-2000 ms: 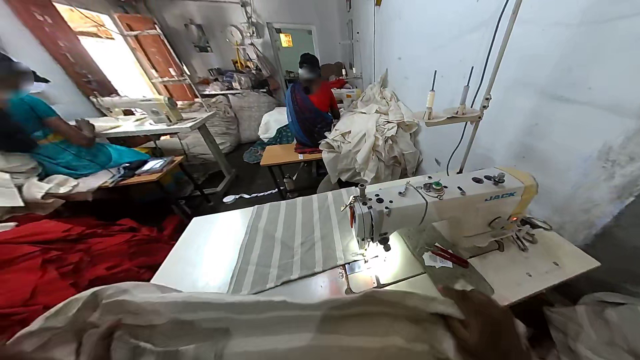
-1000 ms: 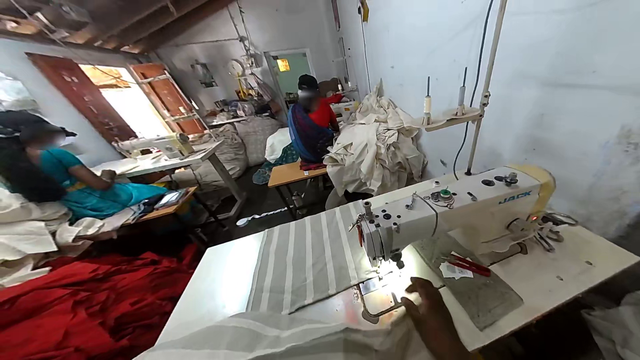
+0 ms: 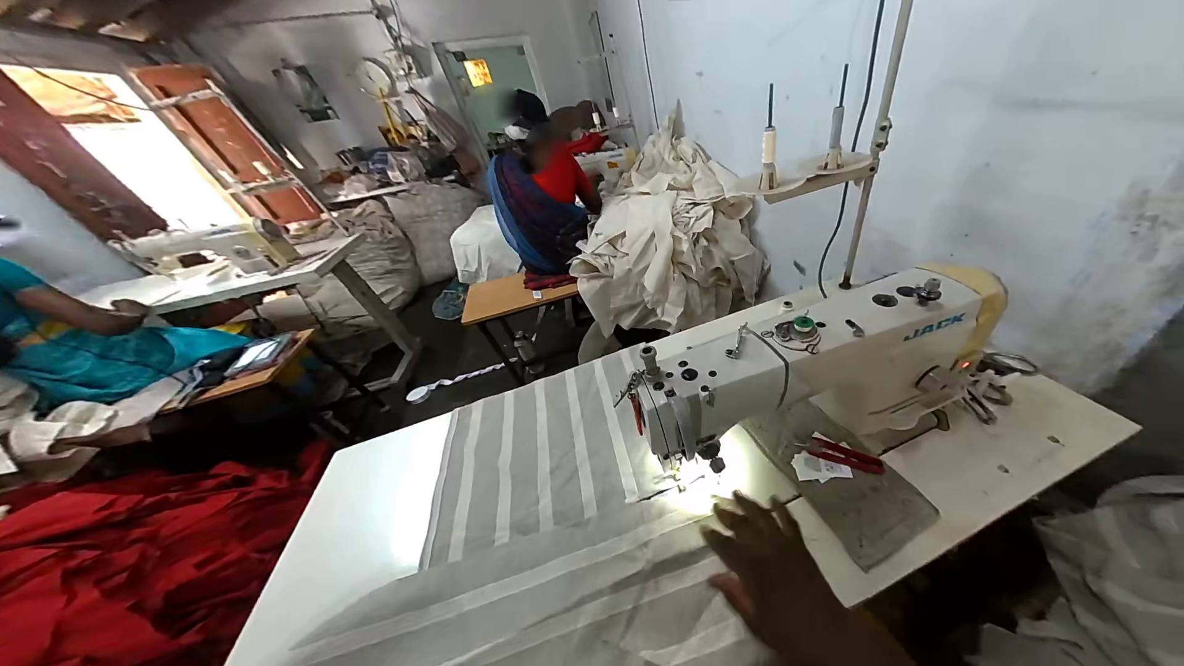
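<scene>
Grey cloth with white stripes (image 3: 527,462) lies over the table of a Jack sewing machine (image 3: 786,370), reaching the lit needle area. A nearer striped piece (image 3: 555,583) runs crosswise in front of it. My right hand (image 3: 763,560) rests flat on or just over this nearer cloth, fingers spread, fingertips just in front of the needle area; it grips nothing. My left hand is out of view. Red-handled snips (image 3: 846,455) and a small white paper label (image 3: 821,469) lie on a grey cloth patch (image 3: 860,518) beneath the machine arm.
A thread stand (image 3: 819,180) holds spools behind the machine. Red fabric (image 3: 120,564) is heaped at the left, pale cloth (image 3: 680,231) behind the table, striped cloth (image 3: 1124,564) at lower right. One person sits at the left, and at least one other works at the back.
The nearer striped cloth now lies spread across the table front, where two seconds ago it was bunched up. My right hand has come from the lower right to the needle area.
</scene>
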